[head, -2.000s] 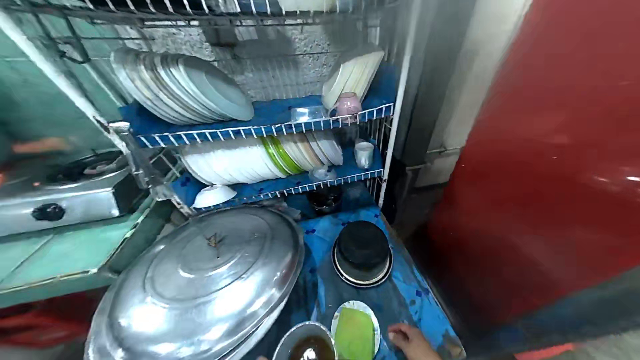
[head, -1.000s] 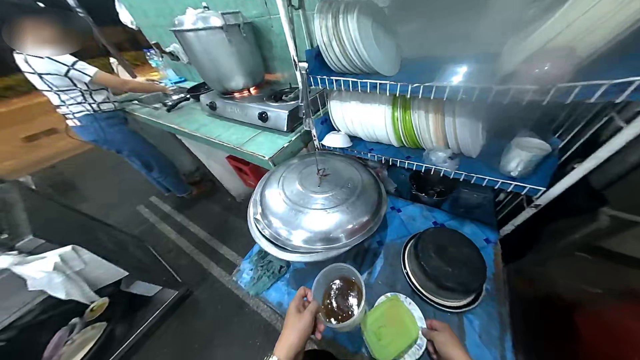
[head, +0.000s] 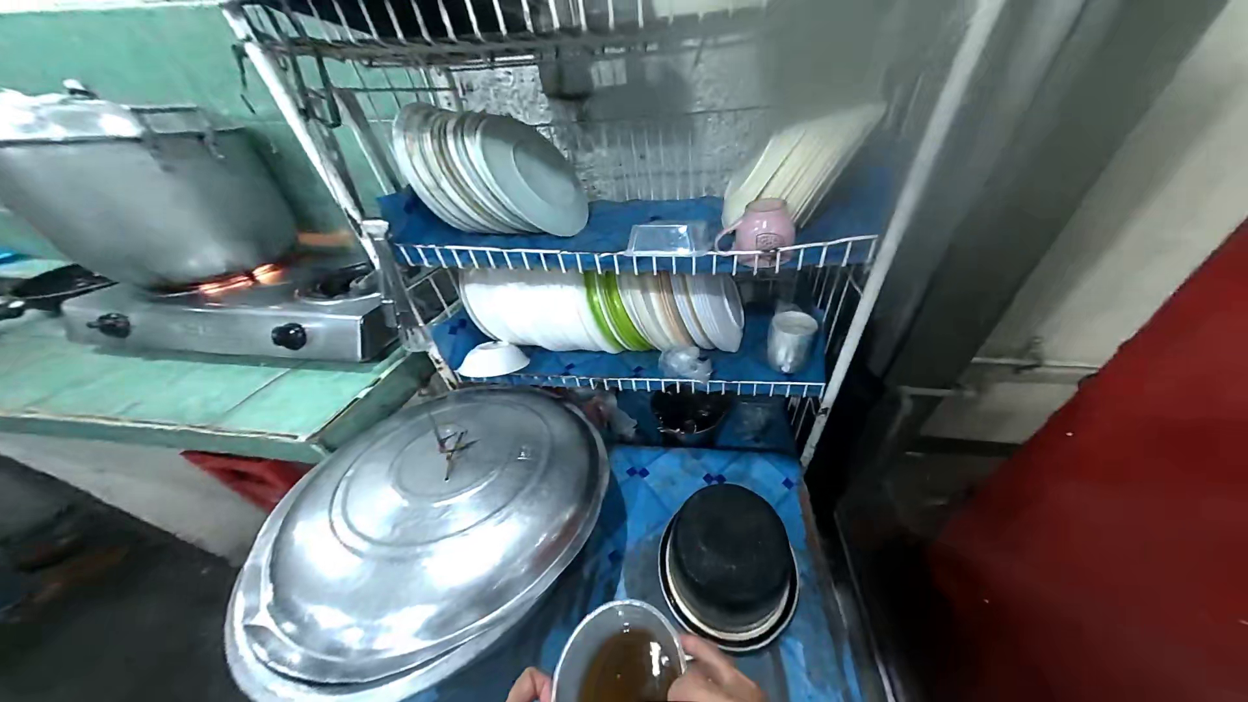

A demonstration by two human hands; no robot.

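A white bowl with brown liquid in it is at the bottom edge of the view, held between both hands. My left hand touches its left side, with only the fingers showing. My right hand grips its right rim. Just behind it, to the right, a black round pot sits on a dark-rimmed plate. Left of the bowl is a large metal pot with a domed aluminum lid. The green item and its plate, seen earlier, are out of view.
A wire dish rack behind the blue-covered table holds upright plates and a pink mug. To the left, a big pot stands over a lit gas stove. A red surface is at the right.
The right hand, beside the green item a second ago, now holds the bowl's right rim along with the left hand. The view has swung right.
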